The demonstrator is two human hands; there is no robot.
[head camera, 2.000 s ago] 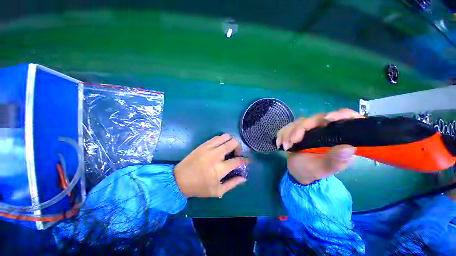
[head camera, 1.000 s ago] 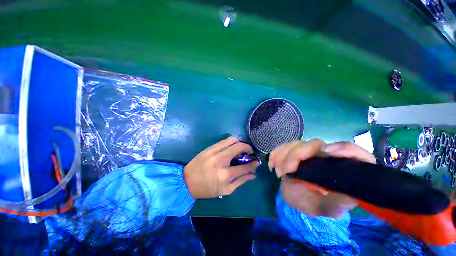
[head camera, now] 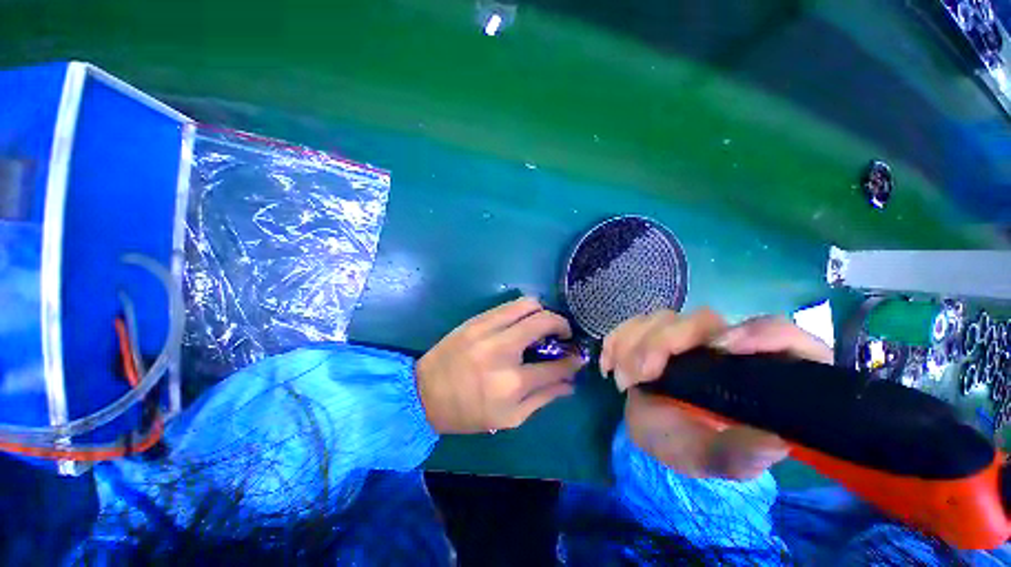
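My left hand [head camera: 493, 366] holds a small dark round workpiece [head camera: 551, 350] with shiny spots between thumb and fingers, just above the bench. My right hand [head camera: 698, 388] grips the orange and black electric screwdriver [head camera: 831, 415], which lies almost level and points left at the workpiece. Its tip is too small and hidden by my fingers to tell if it touches. The round screw dish [head camera: 626, 277] sits behind and between my hands, with dark small screws over its upper left part and a dotted grey floor.
A blue box [head camera: 116, 233] with tubes and a clear zip bag [head camera: 283, 244] are at left. A grey metal bar [head camera: 926, 271], white slip [head camera: 815, 321], dark coil and metal rings [head camera: 984, 354] are at right. Round parts [head camera: 877, 184] lie on the green belt [head camera: 665, 122].
The screwdriver has swung so its rear end is lower and nearer me, and its front has come close to the workpiece. My left hand has shifted slightly right. The camera view has also shifted.
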